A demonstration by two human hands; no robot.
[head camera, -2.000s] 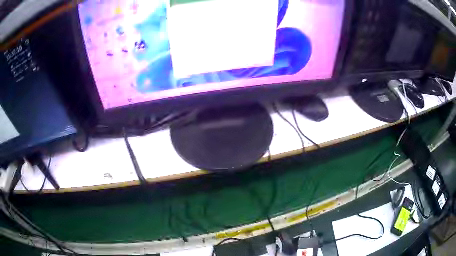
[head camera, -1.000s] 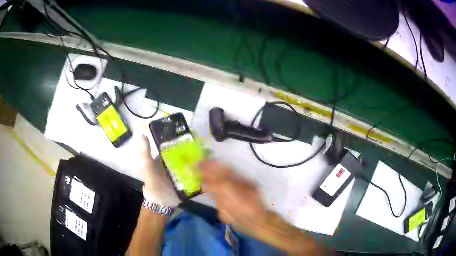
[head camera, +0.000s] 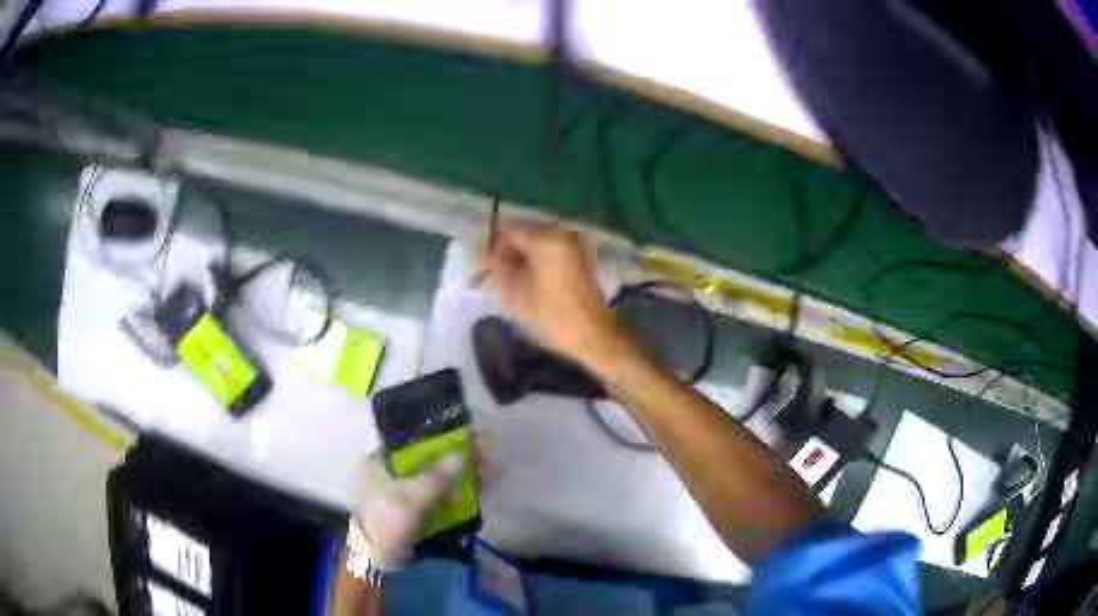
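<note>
My left hand (head camera: 403,511), in a white glove, holds a black smartphone (head camera: 421,407) low in the middle, back up. A yellow-green note covers the phone's lower half, and my fingers lie over part of it. My bare right hand (head camera: 538,279) is raised beyond the phone, near the bench's rear ledge. It is blurred, and its fingers appear pinched on a thin dark cable (head camera: 494,219). The two hands are apart. A black barcode scanner (head camera: 512,361) lies below my right hand, its handle partly behind my forearm.
Another note-covered phone (head camera: 219,363) lies at the left, near a loose yellow-green note (head camera: 359,361) and a black mouse-like object (head camera: 128,219). A black tray (head camera: 241,511) is lower left. A white-labelled device (head camera: 814,460) and another phone (head camera: 985,537) lie right, among cables.
My right hand has left the phone and moved up to the rear ledge. My left hand still holds the phone, now with fingers across its back. The view has shifted from the monitor to the bench.
</note>
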